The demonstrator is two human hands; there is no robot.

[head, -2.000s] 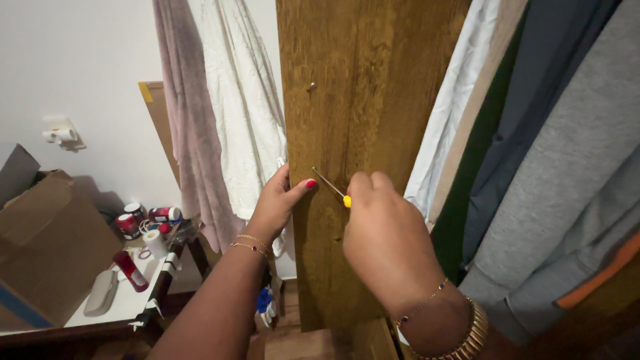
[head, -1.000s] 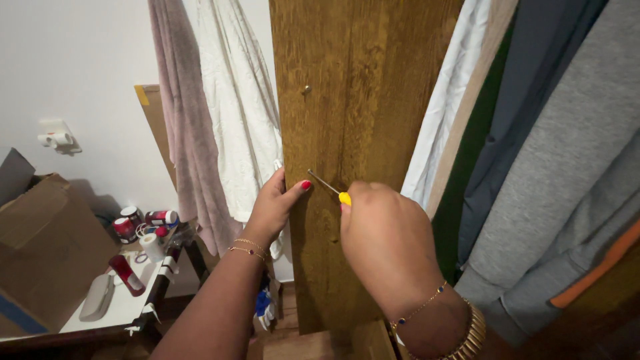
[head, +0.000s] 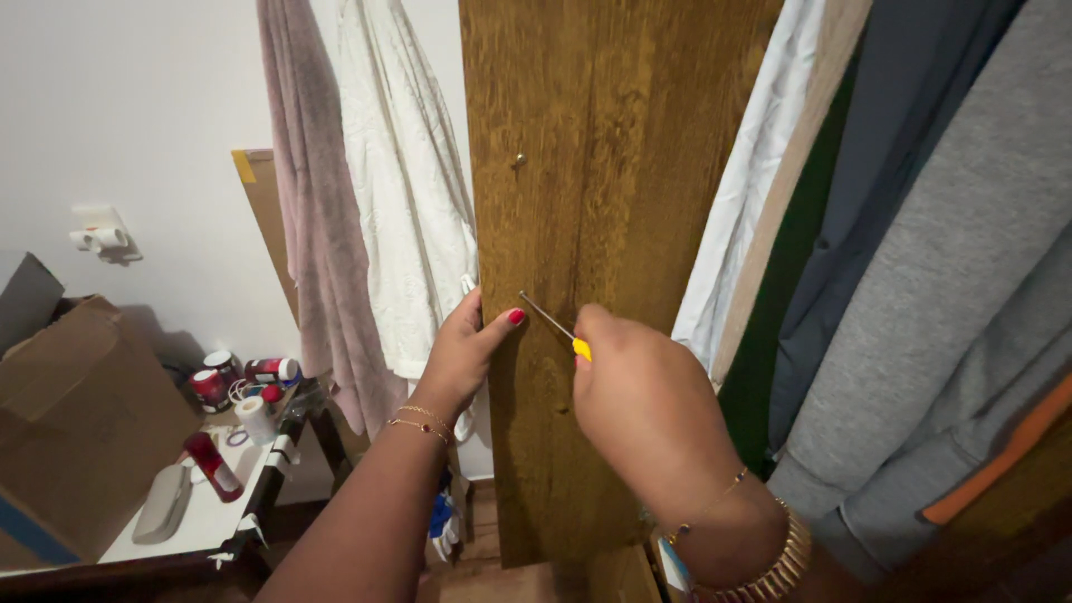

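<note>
A wooden panel [head: 620, 209] with brown grain stands upright before me. My left hand [head: 469, 356] grips its left edge, the thumb with red nail polish lying on the face. In my right hand [head: 649, 402] is a screwdriver [head: 548, 315] with a thin metal shaft and a yellow handle, mostly hidden by the fingers. Its tip meets a small screw [head: 523, 294] in the panel, just above my left thumb. Higher up, another small screw [head: 521, 158] sticks out of the wood. A small dark mark or hole [head: 562, 410] shows lower down.
Clothes [head: 921, 234] hang close on the right. A pink towel [head: 314, 201] and a white garment [head: 402, 184] hang left of the panel. At the lower left, a white-topped table [head: 126, 544] holds a cardboard box [head: 92, 427], a glasses case [head: 162, 504], a red bottle [head: 213, 467] and several containers.
</note>
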